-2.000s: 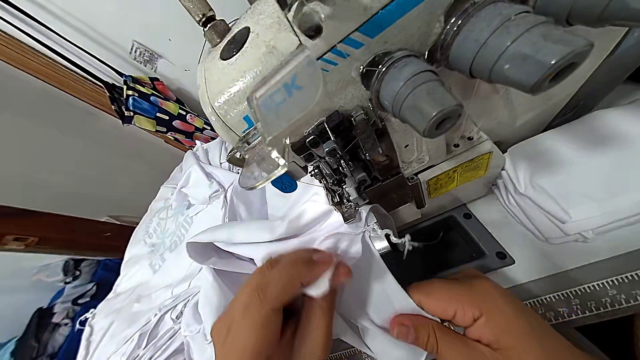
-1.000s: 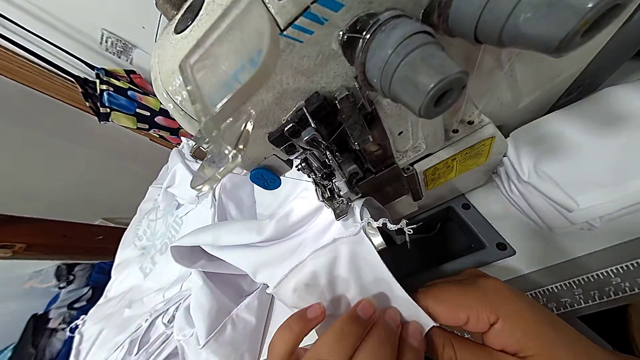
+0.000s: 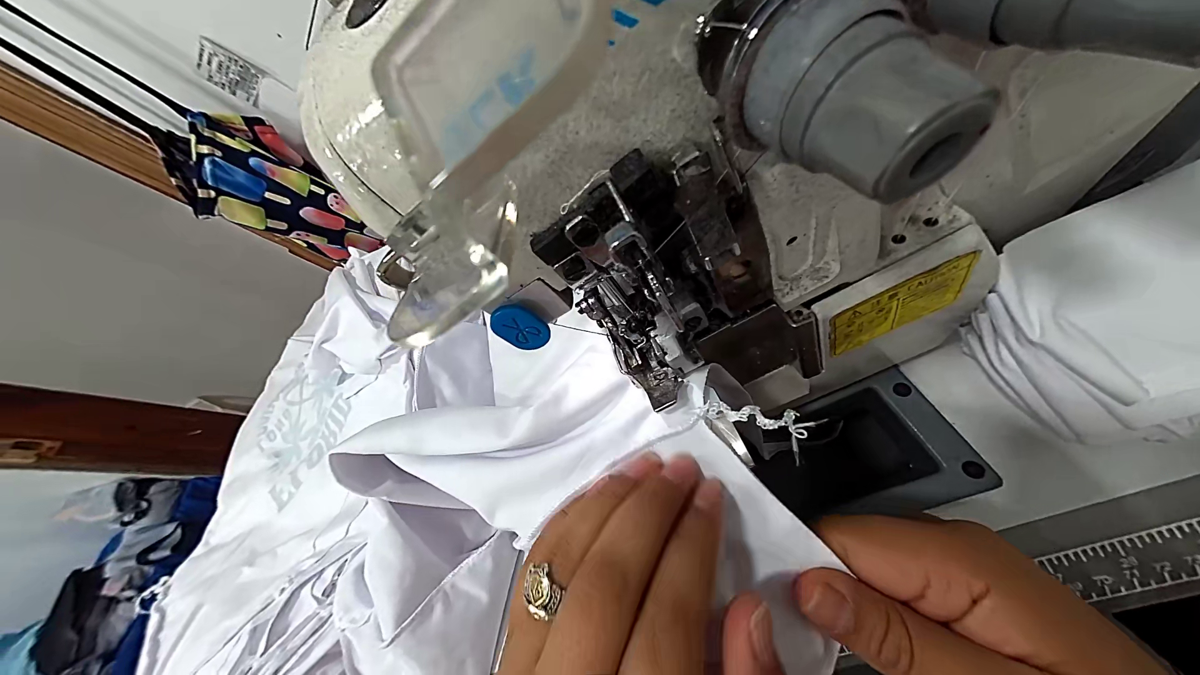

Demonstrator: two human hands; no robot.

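White fabric (image 3: pixel 562 412) runs under the presser foot (image 3: pixel 661 386) of an overlock sewing machine (image 3: pixel 562 122), with a stitched seam along it. My left hand (image 3: pixel 628 572), a ring on one finger, lies flat on the fabric just in front of the foot, fingers together. My right hand (image 3: pixel 937 591) pinches the fabric's right edge between thumb and fingers. A thread chain (image 3: pixel 759 415) trails right from beside the foot. A clear plastic guard (image 3: pixel 450 291) hangs left of the needle area, near a blue oval button (image 3: pixel 520 326).
Folded white fabric (image 3: pixel 1106 300) lies at the right, beyond a dark recess (image 3: pixel 853 459) in the machine bed. A ruler strip (image 3: pixel 1125 562) follows the table's edge. Printed white garments (image 3: pixel 300 431) spread left. A popsicle-print cloth (image 3: pixel 272 187) hangs at upper left; dark clothes (image 3: pixel 112 562) lie lower left.
My left hand had its fingers bunched on the fabric two seconds ago; it now lies flatter and nearer the presser foot. My right hand stays at the fabric's edge. The view has moved closer.
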